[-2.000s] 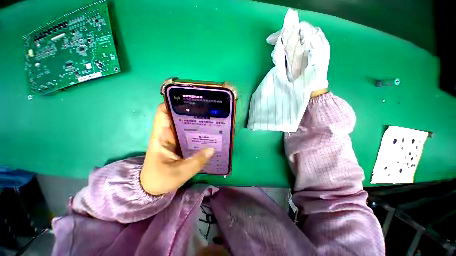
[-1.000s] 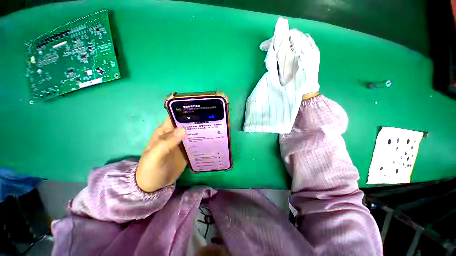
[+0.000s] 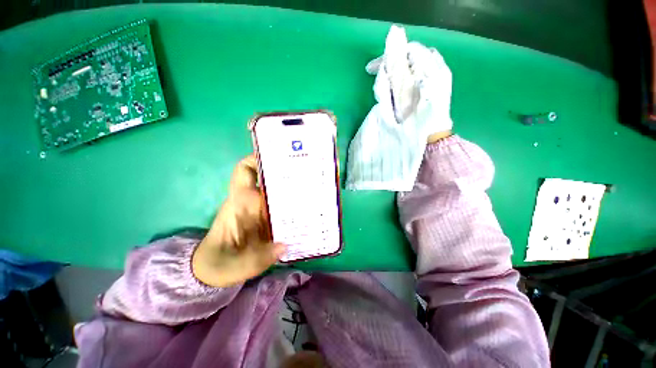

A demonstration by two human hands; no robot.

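Observation:
A smartphone (image 3: 306,187) with a bright white screen and a clear-edged case lies in my bare left hand (image 3: 241,230). My left thumb is at the lower left of the screen. My right hand (image 3: 431,90) wears a white striped glove and rests on the green bench. It holds a loose white striped glove (image 3: 381,154), whose cuff hangs toward me. The fingers of my right hand are partly hidden by this fabric.
A green circuit board (image 3: 101,86) lies on the green bench (image 3: 216,72) at the far left. A small dark part with a clear end (image 3: 538,118) lies at the right. A white sheet with dark dots (image 3: 566,219) lies at the right front edge. Black frames stand below right.
The phone screen has changed from a pinkish page with a dark banner to a white page. My left thumb has moved down the screen. My right hand has shifted slightly left.

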